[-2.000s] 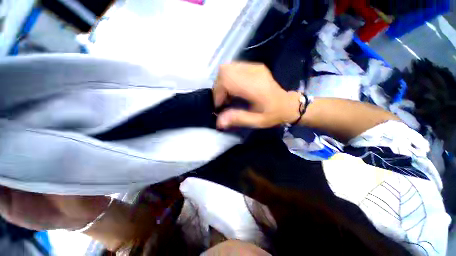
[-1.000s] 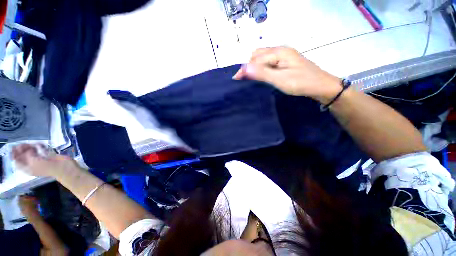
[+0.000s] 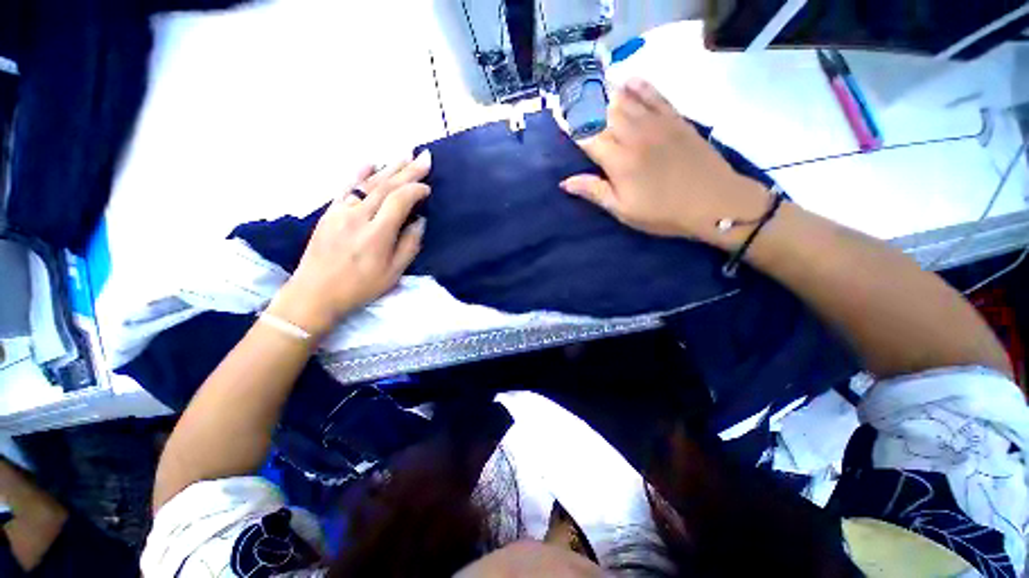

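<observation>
A dark navy garment panel (image 3: 508,226) lies on the white machine table, its far edge at the presser foot (image 3: 517,117). My left hand (image 3: 363,235) rests flat on the panel's left part, fingers slightly spread. My right hand (image 3: 649,164) lies on its right part, beside the grey-blue block (image 3: 582,99) right of the presser foot. White cloth (image 3: 192,282) shows under and left of the panel. The sewing machine head (image 3: 573,20) stands above the panel's far edge. Whether the needle is in the cloth cannot be told.
Dark navy cloth (image 3: 70,113) hangs at the table's far left. Pink and blue slim tools (image 3: 849,102) lie right of the machine. A measuring scale (image 3: 485,343) runs along the front edge. Navy cloth hangs over that edge at the right. Another person's arm (image 3: 32,514) shows at the lower left.
My left hand has come from the far left onto the panel. The panel has moved up to the presser foot and lies flatter, and my right hand has moved forward with it.
</observation>
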